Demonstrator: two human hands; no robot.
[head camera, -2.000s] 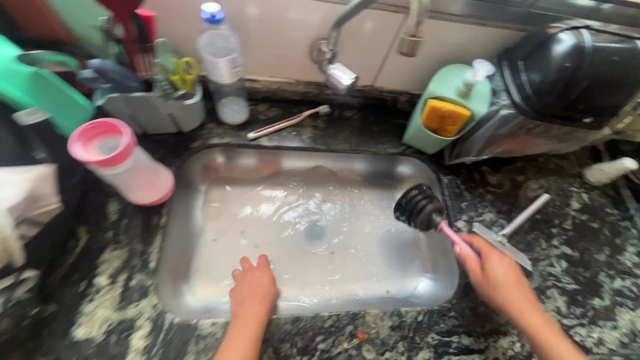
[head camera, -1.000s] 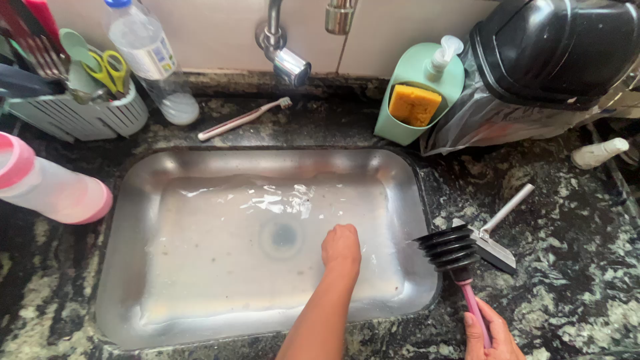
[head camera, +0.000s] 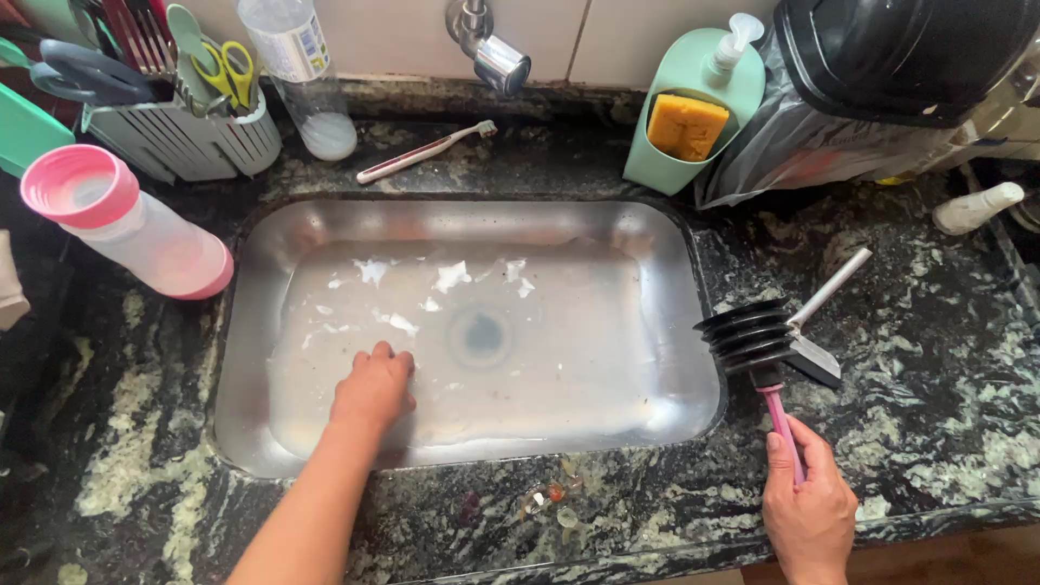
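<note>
Cloudy water fills much of the stainless steel sink, and the round drain shows dimly beneath it. Over the left part of the water is my left hand, fingers slightly spread and nothing seen in them; whether the fingertips touch the water I cannot tell. My right hand grips the pink handle of a sink plunger, its black ribbed rubber head up beside the sink's right rim. Behind the plunger head a small squeegee lies on the counter. The chrome faucet is above the back edge.
A toothbrush lies behind the sink. At left stand a pink-capped bottle, a cutlery holder and a clear plastic bottle. A green soap dispenser with a sponge and a black-lidded bin stand at back right. Food scraps dot the front counter.
My left hand has moved left over the water since a second ago. The plunger, over the sink's right side two seconds ago, is now beside its right rim. The view has shifted.
</note>
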